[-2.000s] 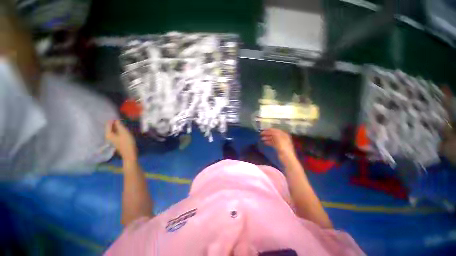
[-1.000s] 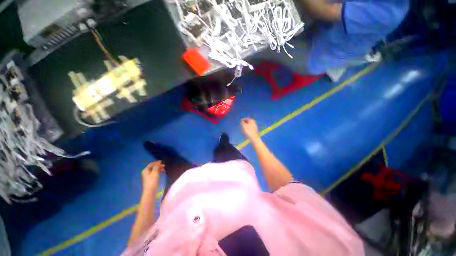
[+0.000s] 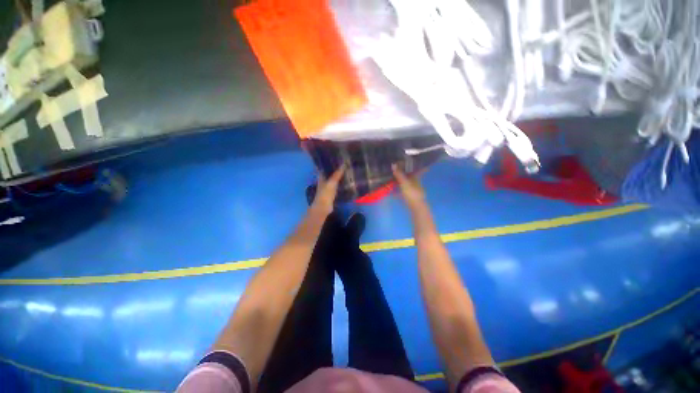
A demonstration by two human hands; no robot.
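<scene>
A dark plaid seat or cushion [image 3: 364,163] with a red part under it is below the bench's front edge. My left hand [image 3: 332,188] is on its left side and my right hand [image 3: 407,181] on its right side. The fingers seem to grip it, though their tips are small and blurred. The seat's back part is hidden under the tray edge. Above it, an orange-red card [image 3: 303,65] lies at the corner of the silvery tray [image 3: 376,123]. White cables [image 3: 437,84] hang over the tray's front edge.
A cream-yellow fixture [image 3: 57,38] is on the dark green bench [image 3: 176,84] at the upper left. A red stool frame [image 3: 549,180] stands under the bench at the right, beside a blue garment [image 3: 660,178]. The blue floor [image 3: 192,207] has yellow lines.
The view has moved closer to the tray corner and card. My hands have gone from apart and empty over the floor to the sides of the plaid seat.
</scene>
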